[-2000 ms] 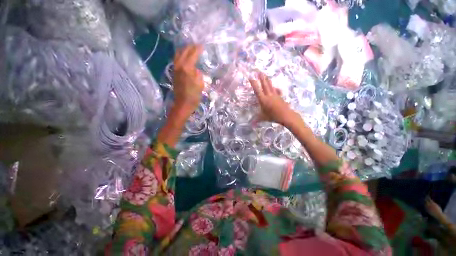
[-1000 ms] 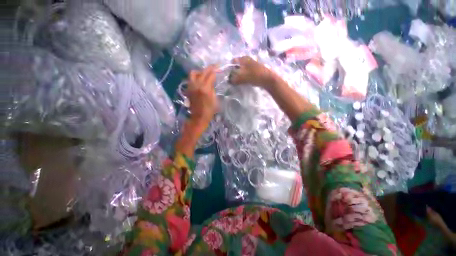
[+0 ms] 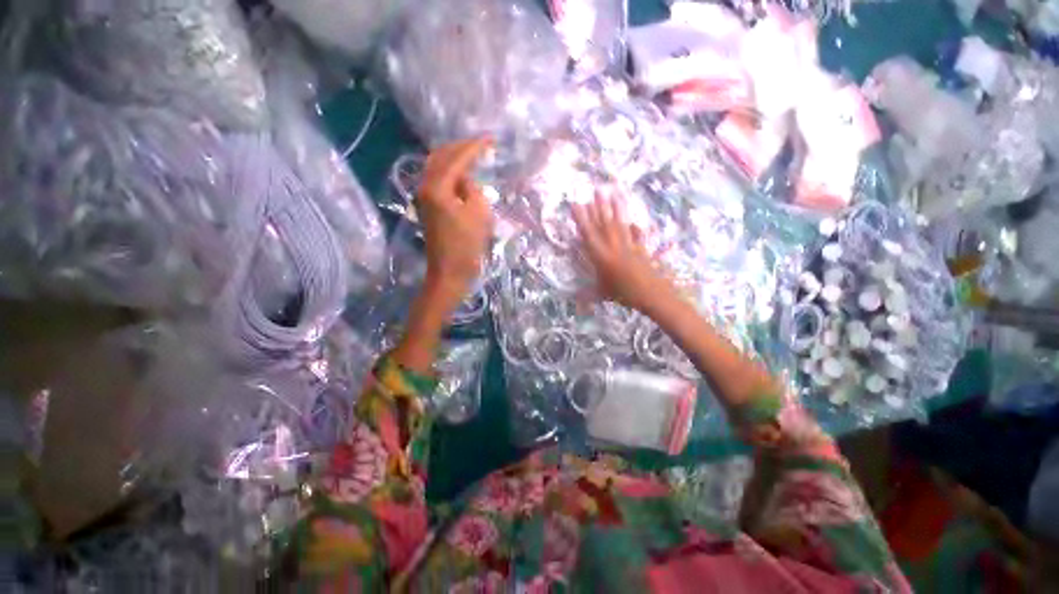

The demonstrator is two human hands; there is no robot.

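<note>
A heap of coiled white cords in shiny clear plastic [image 3: 557, 345] lies in front of me. My left hand [image 3: 456, 203] is raised at the heap's left side, thumb and fingers bent toward each other; glare and blur hide whether it holds anything. My right hand [image 3: 613, 246] lies palm down on the middle of the heap, fingers spread, with nothing seen in it. A stack of zip-lock bags with a red edge [image 3: 641, 408] lies at the heap's near edge.
Round white end pieces [image 3: 857, 337] are bunched at the right. A bundle of long white cords [image 3: 279, 273] and large poly bags [image 3: 151, 70] lie at the left. More pink-edged bags [image 3: 830, 139] are at the far side. A brown cardboard box [image 3: 87, 429] is at the lower left.
One second ago both hands were close together at a white cord. My right hand has since moved nearer and opened flat on the heap; my left hand has shifted slightly left.
</note>
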